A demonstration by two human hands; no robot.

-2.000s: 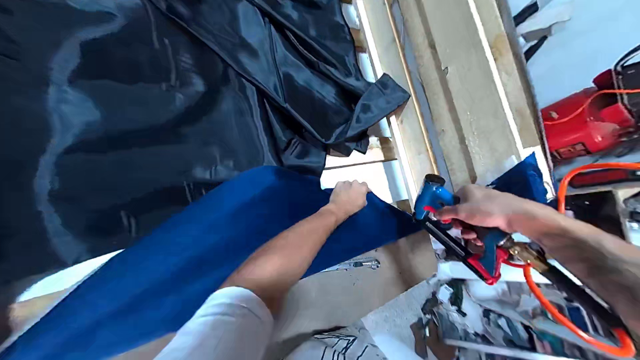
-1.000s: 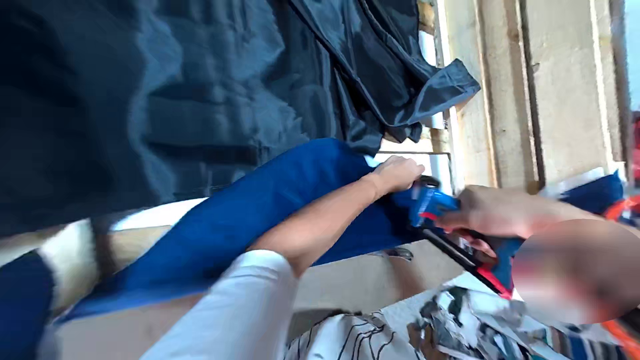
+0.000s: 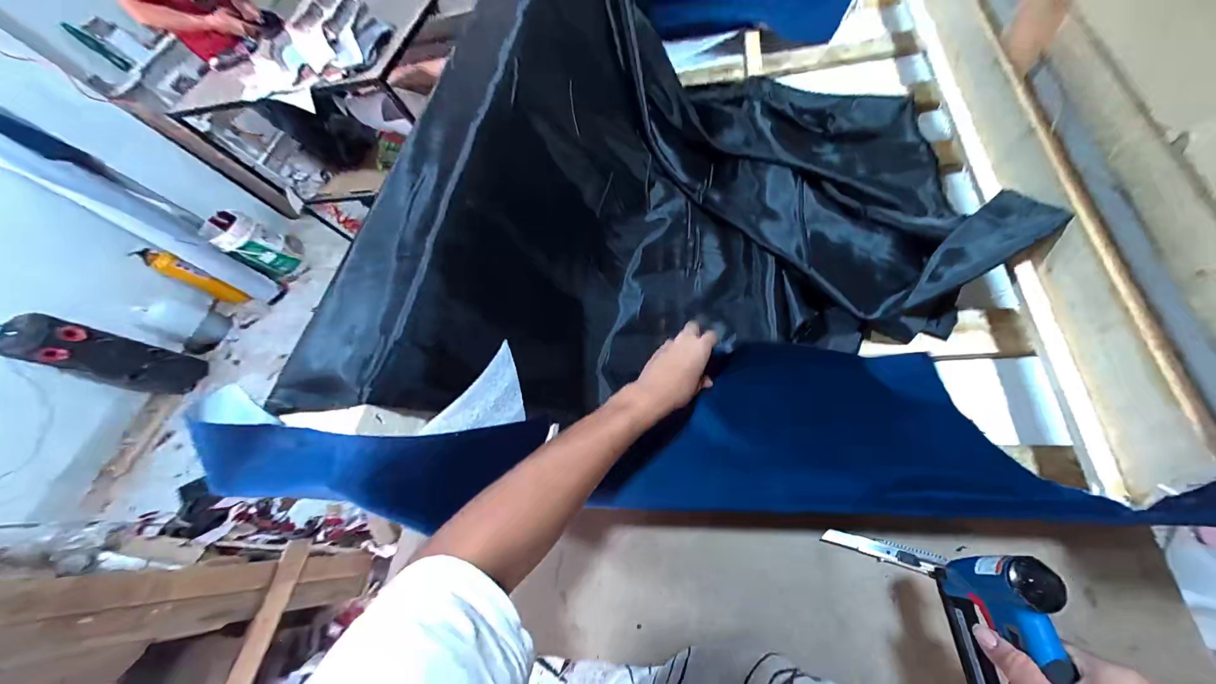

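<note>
My left hand (image 3: 676, 369) grips the upper edge of a blue fabric strip (image 3: 817, 427), where it meets black lining cloth (image 3: 532, 218). The black cloth spreads over a wooden frame (image 3: 1092, 380) and lies bunched at the right. At the lower right my right hand (image 3: 1035, 660) holds a blue pneumatic staple gun (image 3: 997, 598) by its handle, over a brown board (image 3: 722, 579). A snap-off utility knife (image 3: 879, 549) lies on that board, beside the gun's nose. White padding (image 3: 484, 394) sticks up behind the blue fabric on the left.
Wooden slats (image 3: 993, 332) cross the frame's openings. At the upper left a person in red (image 3: 195, 28) works at a table (image 3: 218, 95). A bucket (image 3: 252, 245), a yellow cylinder (image 3: 195, 275) and a black case (image 3: 100, 353) stand or lie along the wall. Timber (image 3: 190, 598) lies lower left.
My left hand has moved left along the blue fabric. The staple gun in my right hand has moved away from the frame's corner to the board in front. The view has swung left.
</note>
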